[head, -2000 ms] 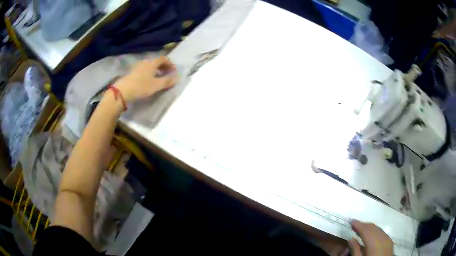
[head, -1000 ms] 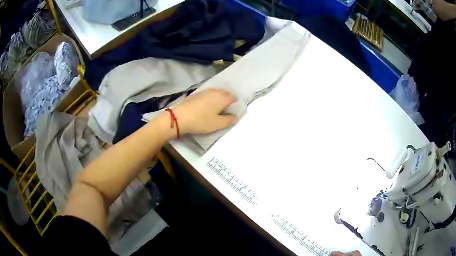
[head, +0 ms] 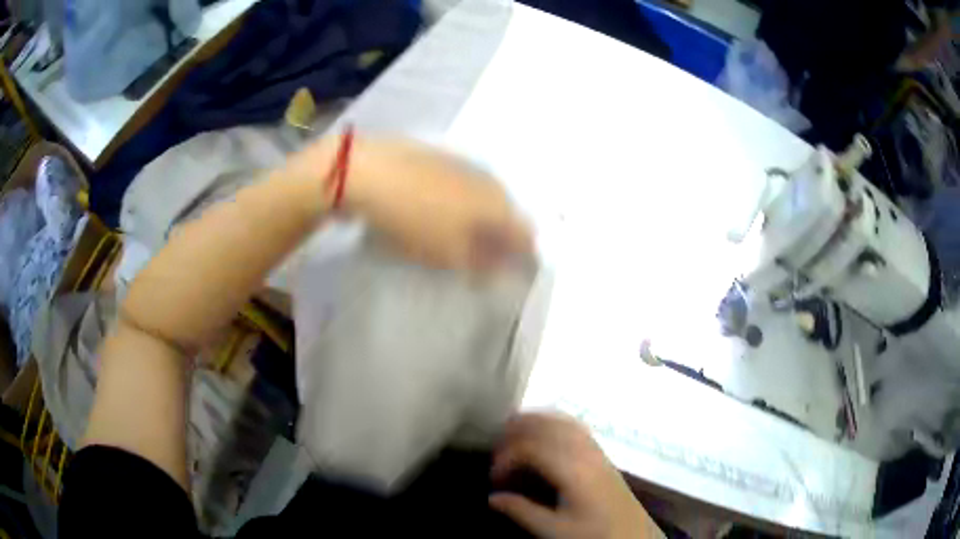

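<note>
A light grey-beige cloth piece (head: 395,368) hangs, blurred, over the table's front edge in front of me. My left hand (head: 468,216) is at its upper edge and grips it, fingertips blurred. My right hand (head: 547,474) is low, beside the cloth's lower right side; its fingers are curled and I cannot tell if they touch the cloth. More grey-beige cloth (head: 421,79) lies on the table's far left part. The white sewing machine (head: 842,247) stands at the right, away from both hands.
The white table (head: 621,158) carries a printed ruler tape (head: 716,463) along its front edge. Dark navy cloth (head: 242,90) is heaped beyond its left side. A yellow wire cart (head: 47,421) with grey-beige cloth stands at the left. A black flat object (head: 907,482) lies at the right end.
My left hand has lifted a cloth piece from the left of the table and brought it right and towards me. My right hand has come further left, near the cloth. The view has shifted.
</note>
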